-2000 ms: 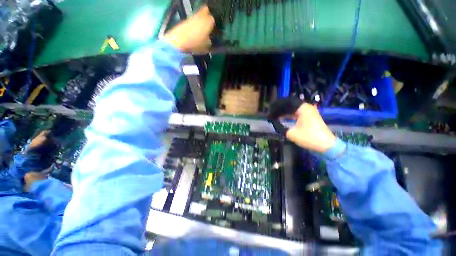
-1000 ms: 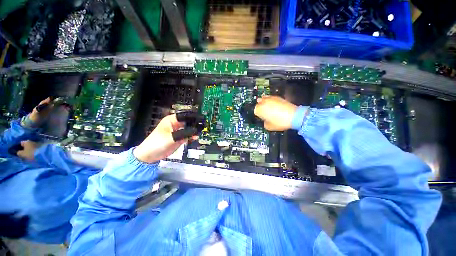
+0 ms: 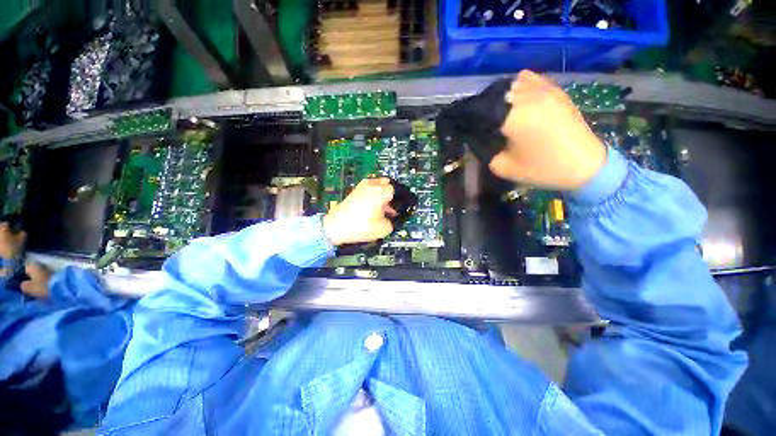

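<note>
A green circuit board (image 3: 362, 155) with silvery-white parts lies in a black pallet in front of me. My left hand (image 3: 362, 213) is over the board's lower middle, with something dark (image 3: 403, 201) at its fingertips against the board. My right hand (image 3: 549, 136) is raised right of this board, over the gap and the edge of the right-hand board. A bulky black shape (image 3: 476, 119) is at its fingers. I cannot tell whether the dark shapes are finger coverings or held parts. The fingertips of both hands are hidden or blurred.
A blue bin (image 3: 553, 49) of black cylinders stands behind the metal rail, beside a tan slotted block (image 3: 362, 38). More boards lie left (image 3: 174, 183) and right (image 3: 557, 209). The near rail (image 3: 425, 300) crosses before me. Another person's hand (image 3: 36, 279) shows at far left.
The view has tilted down and shifted. Since one second ago, my left hand has moved right onto the board, and my right hand has moved off it, up and right.
</note>
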